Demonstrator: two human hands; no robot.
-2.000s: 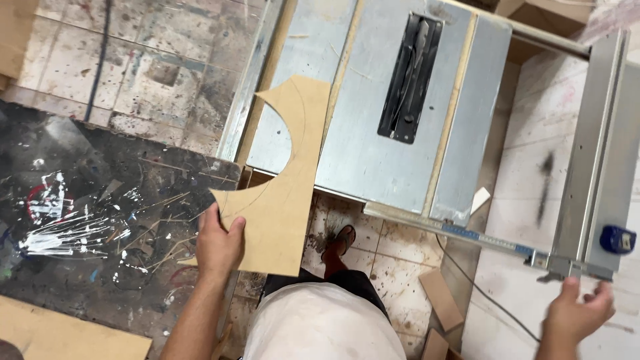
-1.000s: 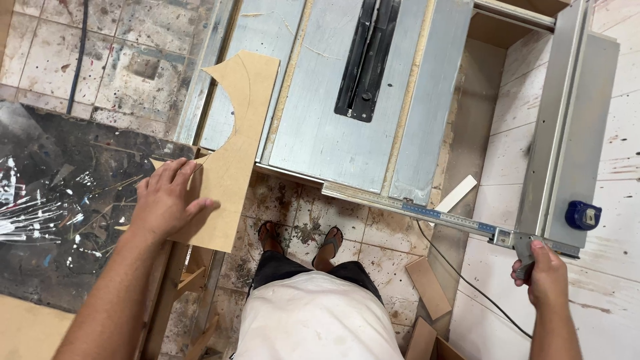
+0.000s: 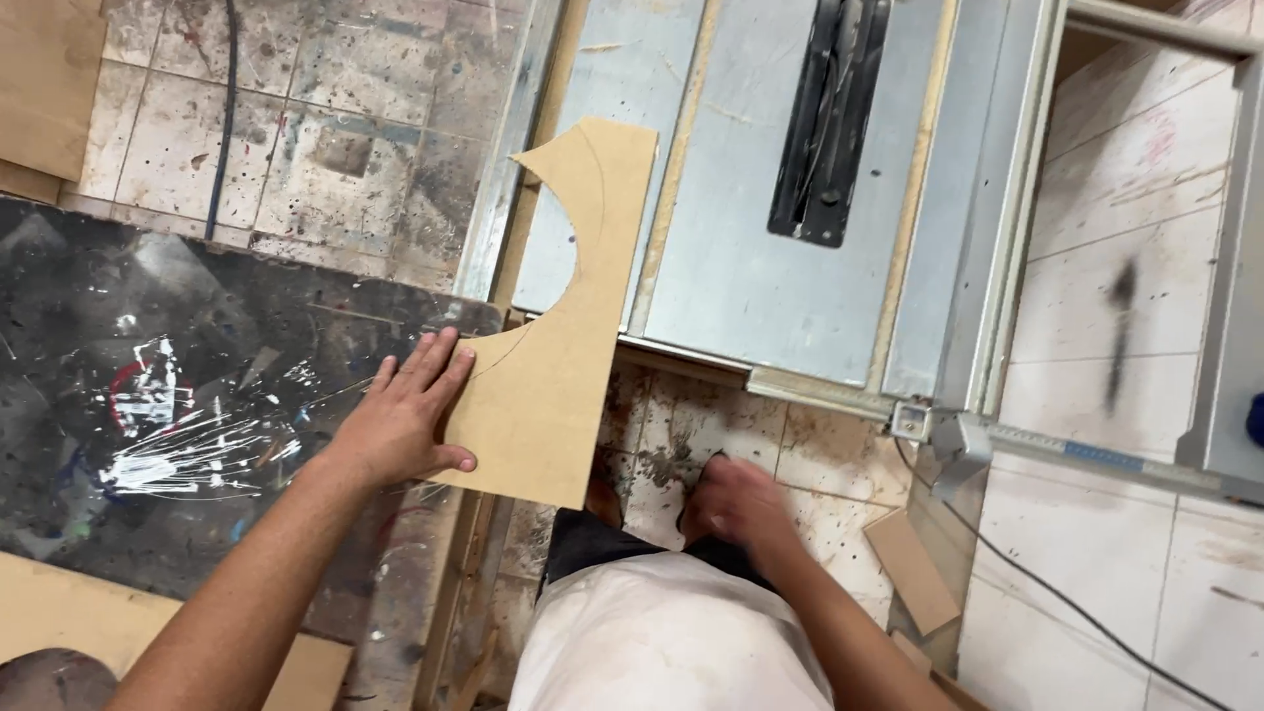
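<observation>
A fibreboard panel with a curved cutout and a pencilled arc lies across the gap between the paint-stained dark tabletop and the metal table of a table saw. Flat on the panel's left part and the dark tabletop rests my left hand, fingers apart. My right hand, blurred, is in the air in front of my body, right of the panel and touching nothing that I can see; its fingers are unclear. The saw's rip fence stands near the right side of the metal table, right of the black throat plate.
The fence's rail with a scale runs along the saw's near edge. A dark cable crosses the tiled floor at the right, near a board offcut. More board pieces lie at the lower left. A blue object shows at the right edge.
The rip fence has moved left, from out on the rail to near the metal table. My right hand has let go of its end and come left. My left hand still rests on the panel.
</observation>
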